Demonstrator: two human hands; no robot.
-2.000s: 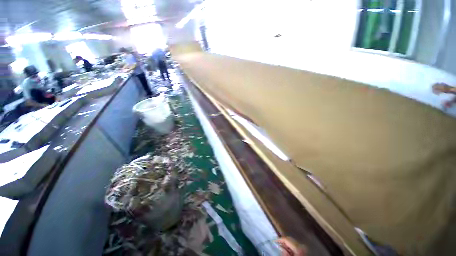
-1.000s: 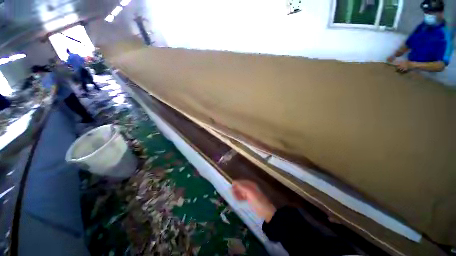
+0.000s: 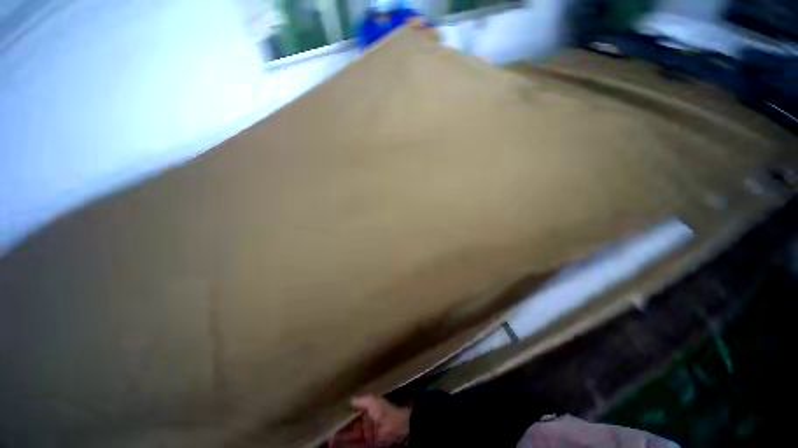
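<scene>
A wide tan-brown fabric ply (image 3: 350, 201) spreads over most of the view, its near part raised in a slope. My left hand (image 3: 376, 422) is at the bottom edge, blurred and partly cut off, its fingers closed on the ply's near edge. A dark sleeve runs from it to the right. My right hand is not in view. White sheets (image 3: 604, 271) show beneath the raised near edge, above a tan layer along the table side. Across the table, another person's hand (image 3: 422, 24) holds up the ply's far edge at a peak.
The person across wears blue (image 3: 381, 28) and is cut off by the top edge. A white wall (image 3: 114, 96) and window stand behind. A dark cloth pile (image 3: 691, 57) lies at the far right. Green floor (image 3: 682, 394) shows dimly at lower right. A pinkish cloth shape is at the bottom.
The view has swung right, away from the aisle and bins. My left hand, earlier off the ply, now grips its near edge. The far person now holds the ply's edge up in a peak.
</scene>
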